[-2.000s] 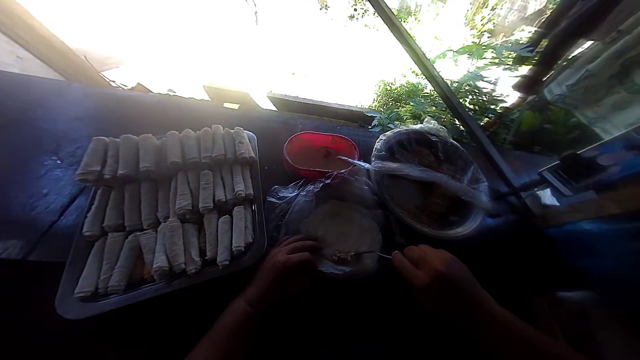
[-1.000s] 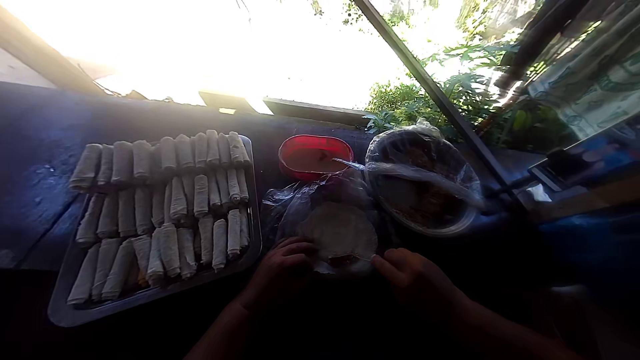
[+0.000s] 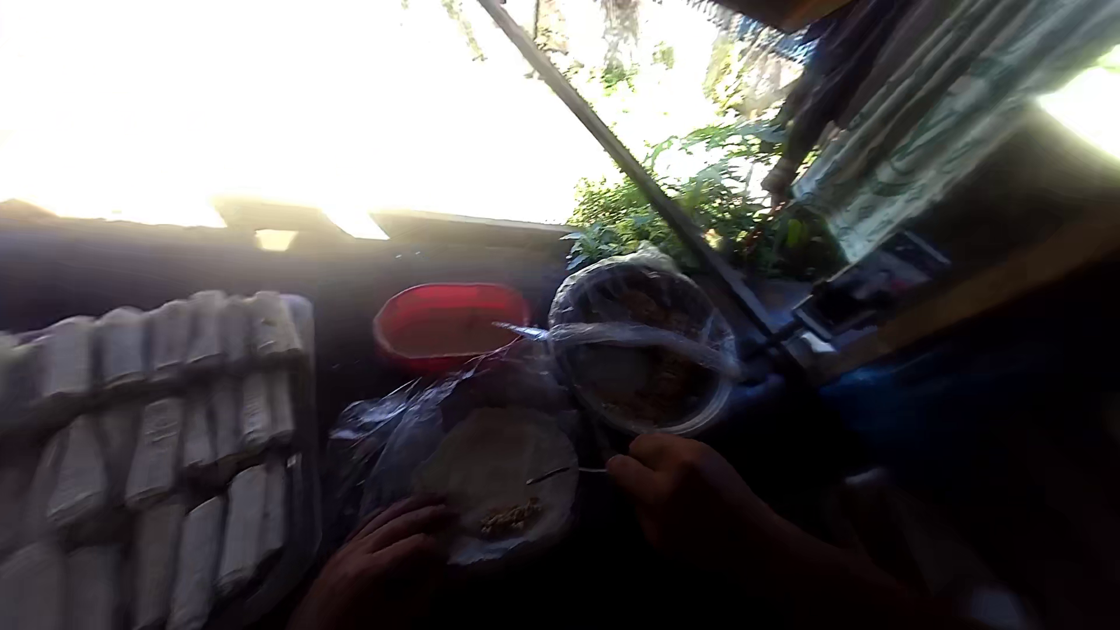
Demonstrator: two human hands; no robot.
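A thin round wrapper (image 3: 494, 459) lies on clear plastic at the lower middle, with a small heap of crumbly filling (image 3: 510, 518) near its lower edge. My left hand (image 3: 394, 542) rests at the wrapper's left edge, its fingers close together; whether they grip the edge is unclear. In my right hand (image 3: 669, 481), at the wrapper's right, is the handle of a thin metal utensil (image 3: 560, 475), probably a spoon, whose tip reaches over the wrapper. Behind that hand stands a round bowl (image 3: 643, 420) of brownish filling, partly covered by a plastic bag.
At the left, a tray (image 3: 308, 420) holds several rows of pale rolled wrappers (image 3: 157, 451). A red oval container (image 3: 451, 324) with something pale inside stands behind the plastic. A slanted bar (image 3: 612, 149) crosses in front of green plants, and a small framed object (image 3: 871, 284) sits at the right.
My right hand has moved from the wrapper's lower right edge up towards the bowl, and the utensil shows plainly over the wrapper. The left hand stays at the wrapper's left. The view has shifted right.
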